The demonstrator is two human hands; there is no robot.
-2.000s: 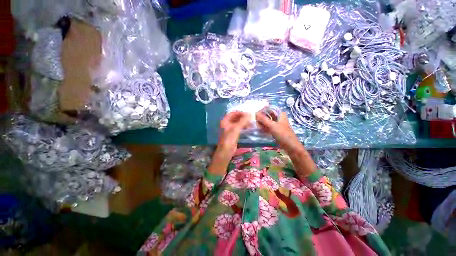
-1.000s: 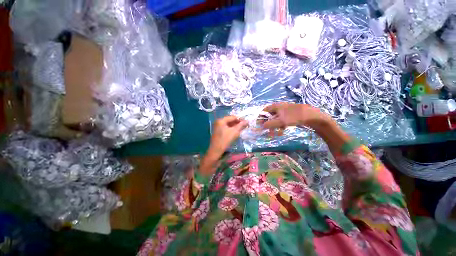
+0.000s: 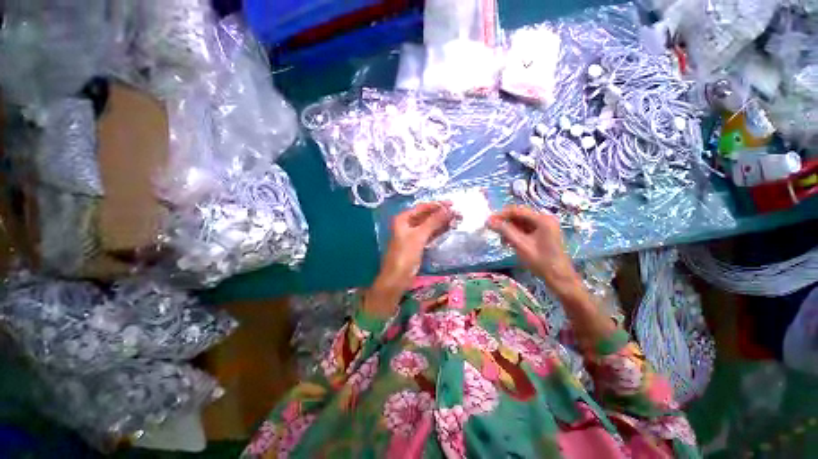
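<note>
My left hand [image 3: 414, 235] and my right hand [image 3: 536, 240] are just above the clear plastic sheet [image 3: 628, 231], close to the bench's front edge. A bright white sheet or patch [image 3: 471, 208] lies between them. The fingertips of both hands are pinched together at its two sides; glare hides whether they grip a small white piece. The heap of coiled white cables [image 3: 387, 148] lies beyond my left hand. The tangled heap of white cables with small blocky ends [image 3: 619, 134] lies beyond and right of my right hand.
Stacks of small bags [image 3: 459, 67] lie beyond the heaps, with a blue bin [image 3: 314, 22] farther back. Bulging bags of cables [image 3: 242, 224] and a cardboard piece [image 3: 133, 170] are at left. A white bottle [image 3: 762, 168] and red holder [image 3: 785, 193] are at right.
My right hand reached across the white patch, then drew back to its right side. My left hand has shifted slightly. The ring-like white loop seen between the hands a second ago no longer shows clearly.
</note>
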